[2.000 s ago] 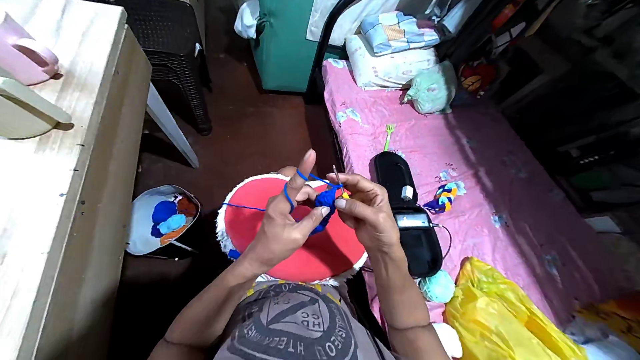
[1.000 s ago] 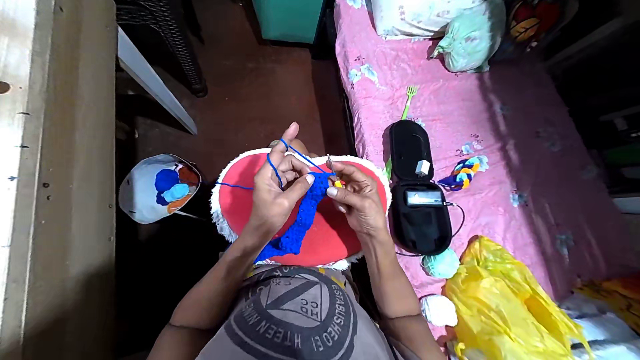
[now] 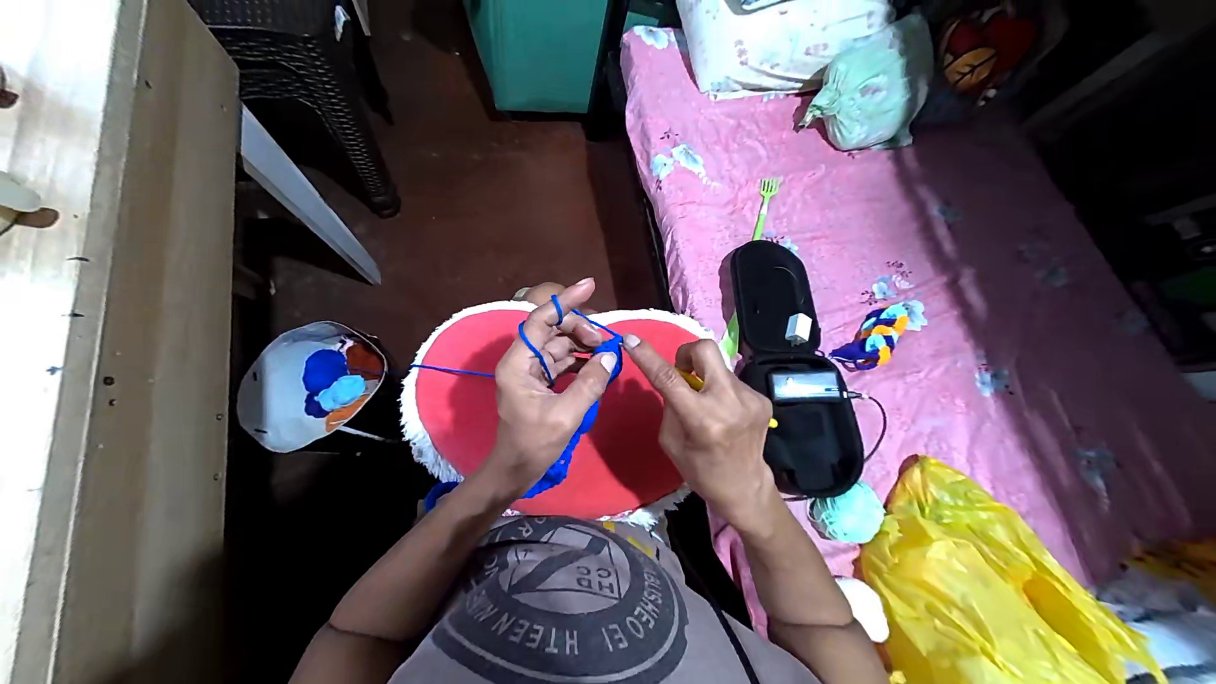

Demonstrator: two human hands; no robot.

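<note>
My left hand (image 3: 551, 389) pinches the top of a blue crocheted strip (image 3: 570, 451) between thumb and fingers, with blue yarn (image 3: 454, 371) looped around its raised index finger and running off to the left. My right hand (image 3: 708, 408) is closed around a yellow-handled tool (image 3: 691, 380), probably a crochet hook; its index fingertip touches the strip's upper edge. The tool's tip is hidden. Both hands are above a red heart-shaped cushion (image 3: 465, 332) with white fringe on my lap. The strip hangs down toward my shirt.
At left, a white container (image 3: 275, 394) holds blue and orange yarn, near a wooden table (image 3: 166, 285). On the pink bed (image 3: 969, 285) at right lie an open black case (image 3: 817, 456), a green fork (image 3: 766, 199), a braided yarn piece (image 3: 879, 337), a mint yarn ball (image 3: 848, 513) and a yellow plastic bag (image 3: 969, 589).
My right hand has shifted slightly away from my left, its index finger now extended to the strip's edge. The blue strip, spread across the cushion a second ago, is now partly behind my left hand.
</note>
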